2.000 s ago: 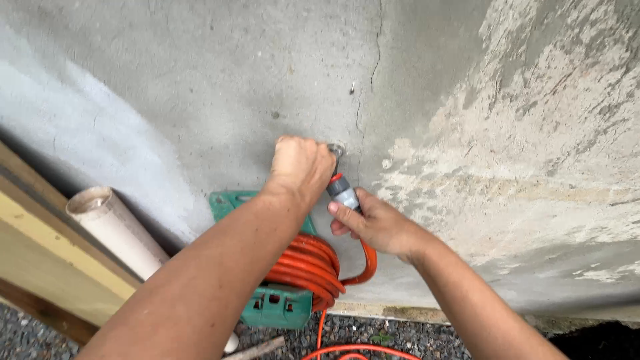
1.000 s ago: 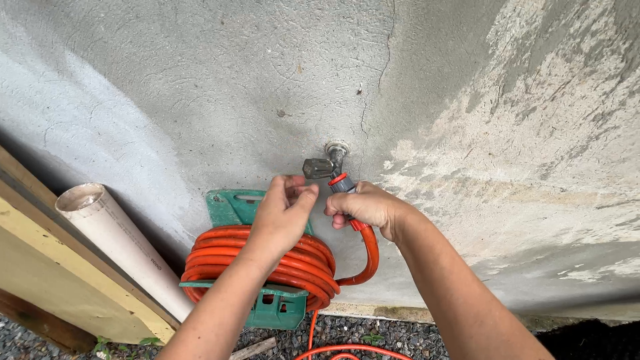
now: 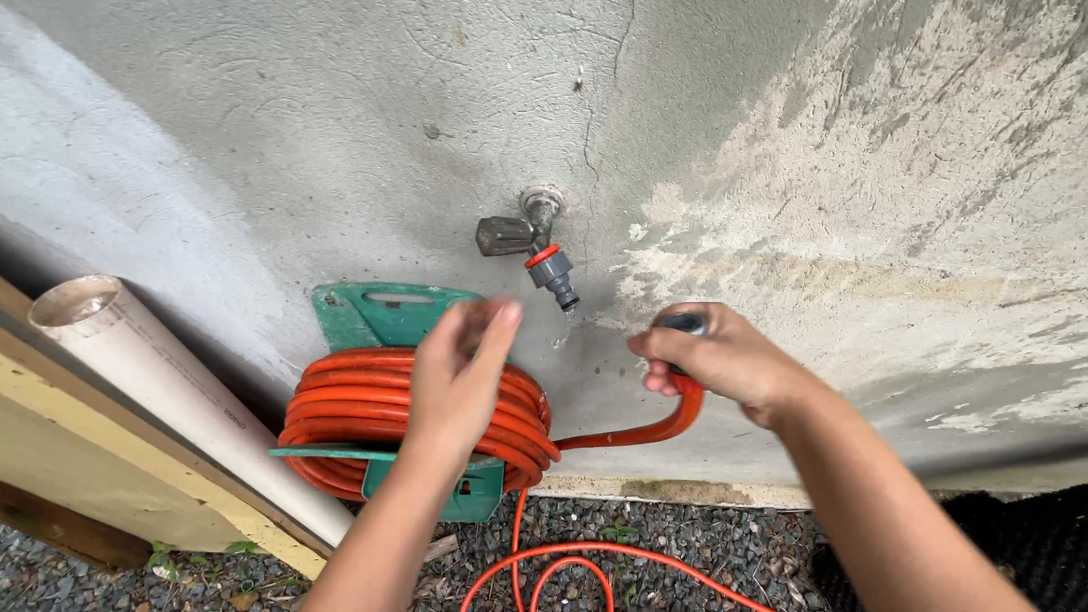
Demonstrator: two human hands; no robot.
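Observation:
A metal outdoor tap (image 3: 514, 231) sticks out of the wall, with a grey plastic tap adapter (image 3: 552, 270) with a red ring on its outlet. Drops of water fall from the adapter's tip. Right of it, my right hand (image 3: 710, 353) holds the hose connector (image 3: 682, 325) at the end of the orange hose (image 3: 663, 427), apart from the adapter. My left hand (image 3: 459, 365) is empty, fingers parted and slightly blurred, in front of the coiled orange hose (image 3: 348, 399). That coil hangs on a green plastic hose holder (image 3: 391, 310) against the wall.
A pale plastic pipe (image 3: 170, 387) leans at the left beside a yellow-painted wooden board (image 3: 153, 459). Loops of thinner orange hose (image 3: 629, 548) lie on the gravel (image 3: 722, 535) below. A dark ribbed mat or similar black thing (image 3: 1020, 535) is at the lower right.
My left hand has left the tap handle, where it was two seconds ago. The hose connector has come off the tap adapter and moved right in my right hand. Water drops now show.

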